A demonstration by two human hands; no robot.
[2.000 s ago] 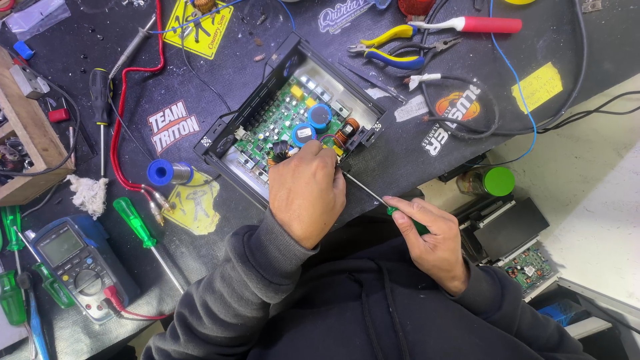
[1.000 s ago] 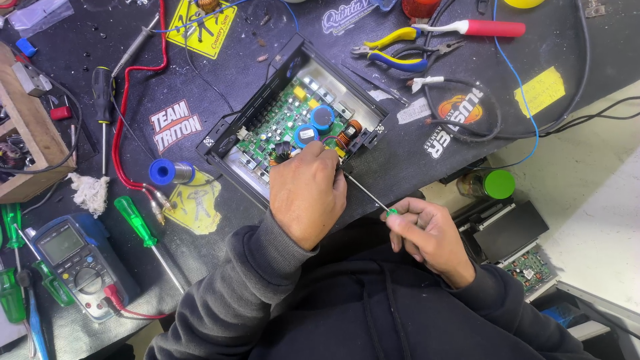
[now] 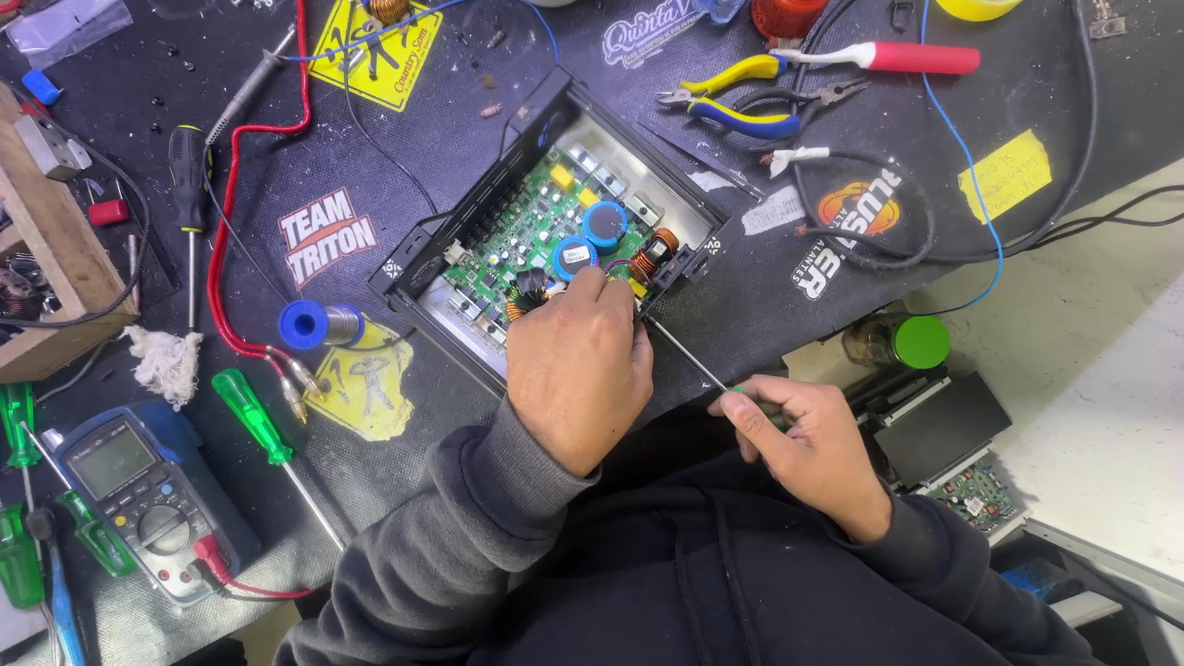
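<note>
An opened amplifier's metal case (image 3: 458,350) lies tilted on the bench, showing a green circuit board (image 3: 504,225) with blue capacitors (image 3: 605,225) and copper-wound toroid coils (image 3: 655,255). My left hand (image 3: 581,370) reaches over its near wall and grips around that edge; the fingertips are hidden inside. With thumb and fingers, my right hand (image 3: 805,444) holds a screwdriver (image 3: 689,354) by its green handle, which is mostly covered. The thin shaft points up and left to the case's near edge, beside my left thumb. Its tip cannot be made out clearly.
Left of the case lie a solder spool (image 3: 319,325), red cable (image 3: 215,250), green-handled screwdriver (image 3: 252,414) and multimeter (image 3: 153,499). Pliers (image 3: 740,97) and loose cables are beyond it on the right. A green-lidded jar (image 3: 920,341) stands below the bench's right edge.
The fingers of my right hand have shifted on the screwdriver handle; the index finger, stretched out earlier, is now curled. My left hand and the case have stayed in place.
</note>
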